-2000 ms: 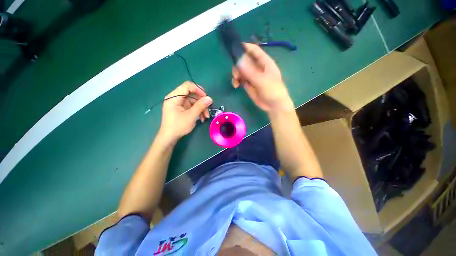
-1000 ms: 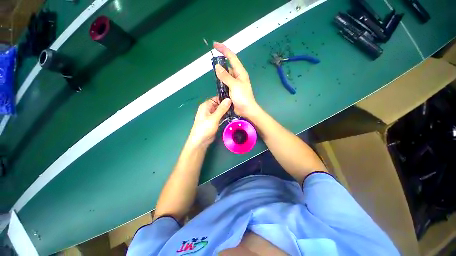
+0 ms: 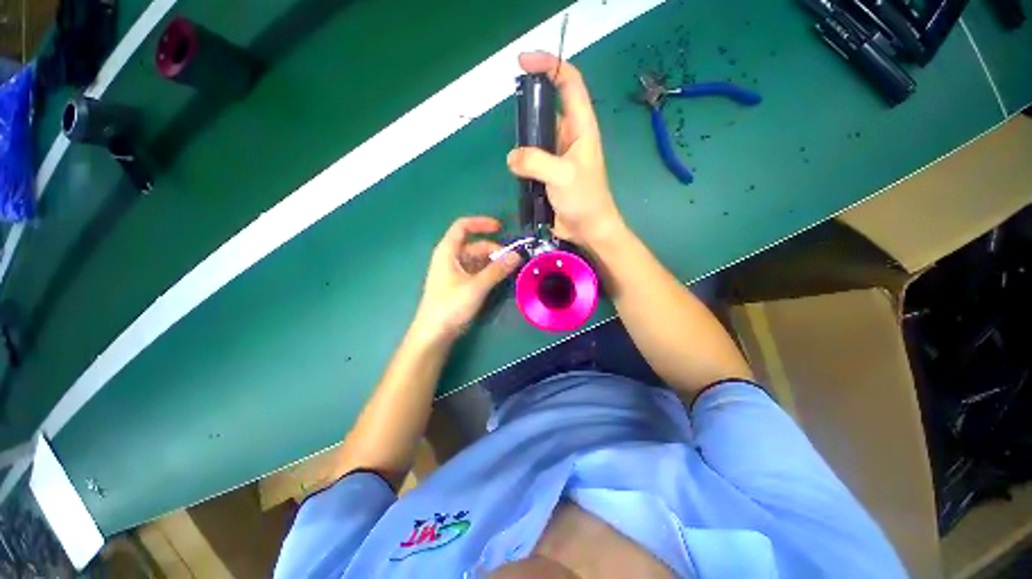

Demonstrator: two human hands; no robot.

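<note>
The hair dryer head [image 3: 557, 291] shows its shiny magenta ring with a dark centre hole, near the bench's front edge. My right hand [image 3: 575, 170] is closed around a black handle shell [image 3: 536, 113] that stands out from the head. A thin wire rises past the shell's far end. My left hand [image 3: 466, 275] pinches a small white piece [image 3: 512, 250] at the neck between shell and head. Small metallic parts show at the neck, partly hidden by the fingers.
Blue-handled cutters [image 3: 681, 111] lie open among dark specks on the green bench [image 3: 272, 351]. Loose black shells [image 3: 866, 51] lie at the upper right. Two units [image 3: 204, 59] stand beyond the curving white strip [image 3: 260, 212]. An open carton [image 3: 843, 373] of black parts is at the right.
My right hand has brought the shell from beside the cutters to the head's neck. My left hand has shifted from the wires to the white piece, its fingers now away from the shell.
</note>
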